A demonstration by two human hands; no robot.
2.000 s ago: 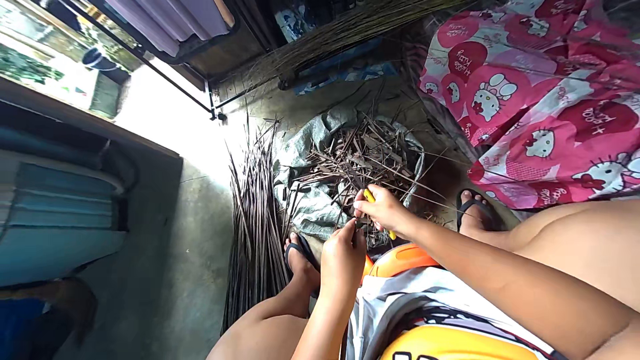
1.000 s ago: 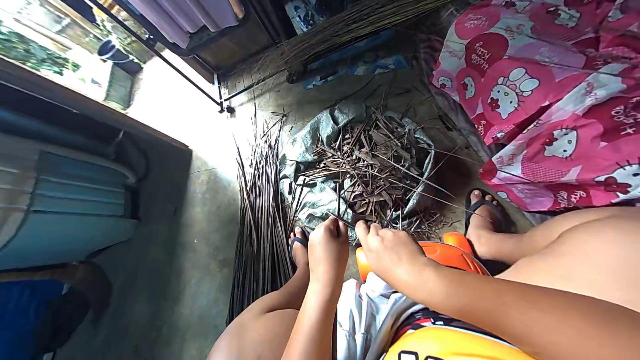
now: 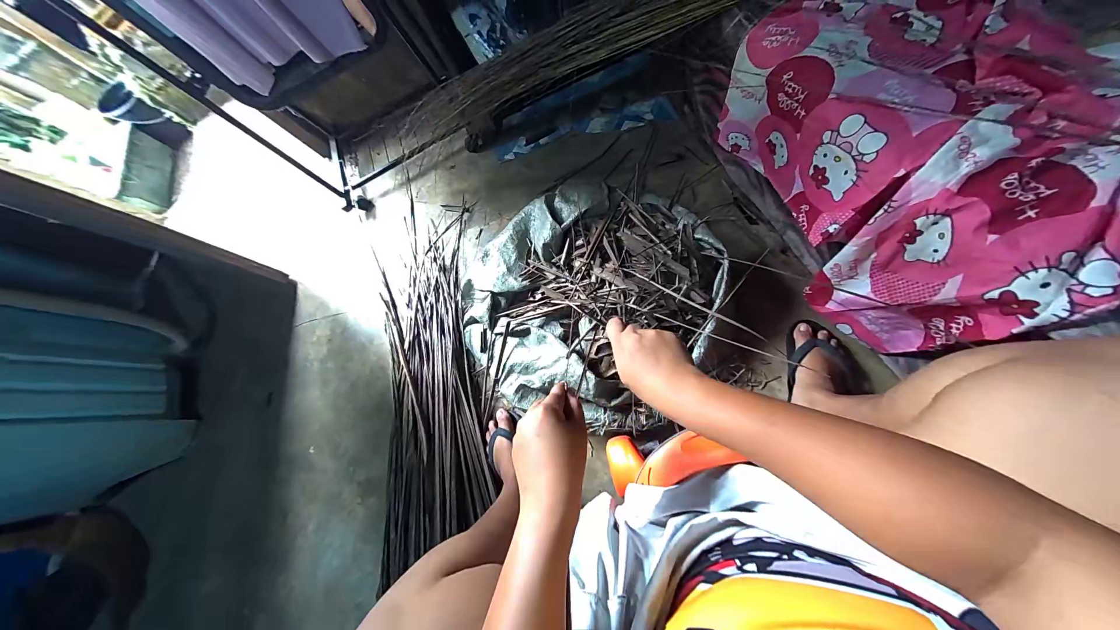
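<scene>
My left hand is closed on a thin dark strip, probably a dried palm leaf midrib, at the near edge of an open woven plastic sack. Just right of it and a little farther away, my right hand is closed above the sack; whatever lies between its fingers is too small to make out. Brown dried leaf scraps fill the sack, and some thin sticks poke out over its rim. Left of the sack lies a long bundle of dark midribs on the concrete floor.
Pink cartoon-print cloth spreads at the right. Another bundle of long thin sticks crosses at the back, near a black metal rack frame. An orange plastic object sits between my legs. Sandalled feet flank the sack.
The yellow-handled tool seen in my right hand two seconds ago no longer shows. My hands, close together one second ago, are now farther apart, the right one farther over the sack.
</scene>
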